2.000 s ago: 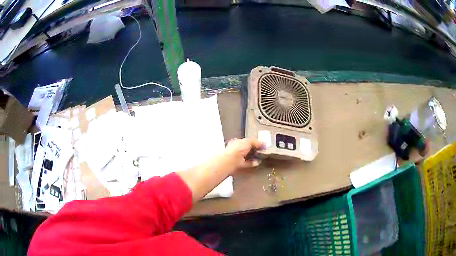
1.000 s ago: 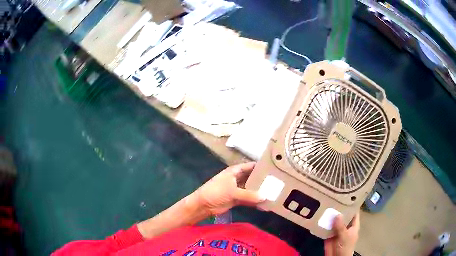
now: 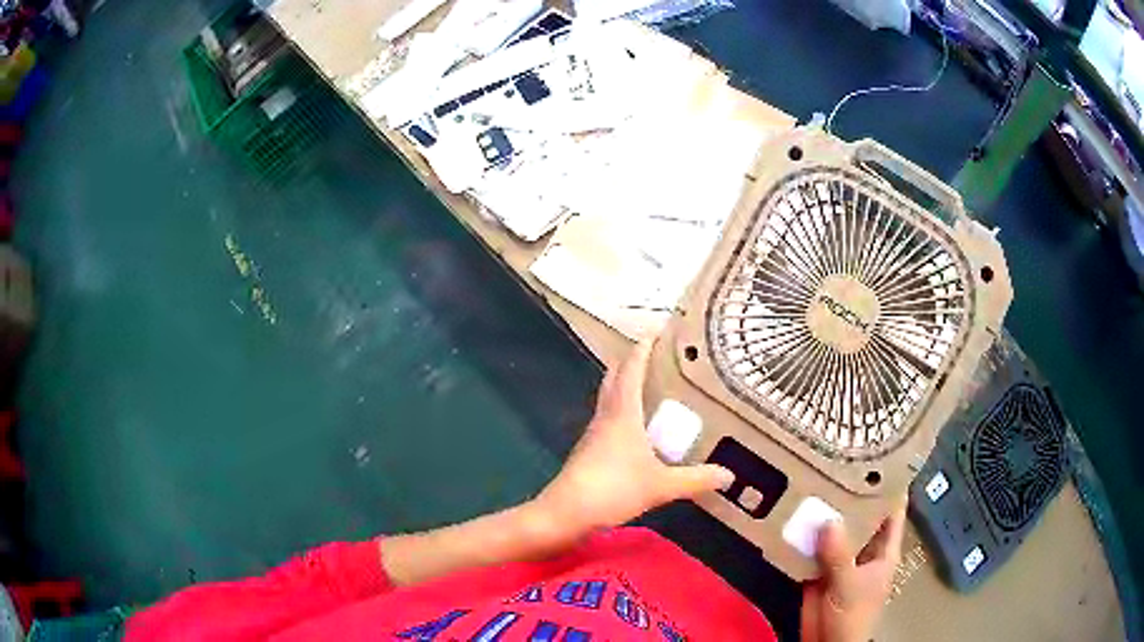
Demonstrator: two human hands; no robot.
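A tan fan unit (image 3: 703,364) is held up in front of me, tilted, with its handle at the upper right. Its round slatted grille (image 3: 841,314) has a centre cap with lettering. Below it a dark control panel (image 3: 749,478) sits between two white squares. My left hand (image 3: 615,470) holds the lower left edge, with the thumb on the control panel. My right hand (image 3: 856,579) holds the lower right corner, with the thumb at the right white square. The fingers behind the unit are hidden.
A dark grey fan unit (image 3: 952,533) lies on the bench at the right. Label sheets (image 3: 514,126) and white sheeting (image 3: 665,163) lie on the bench beyond my left hand. A green crate (image 3: 270,126) stands on the green floor, upper left. A thin white cable loops behind.
The tan fan was on the bench; both hands now hold it up. Since one second ago my left thumb has moved from the left white square onto the control panel. The dark fan shows more fully.
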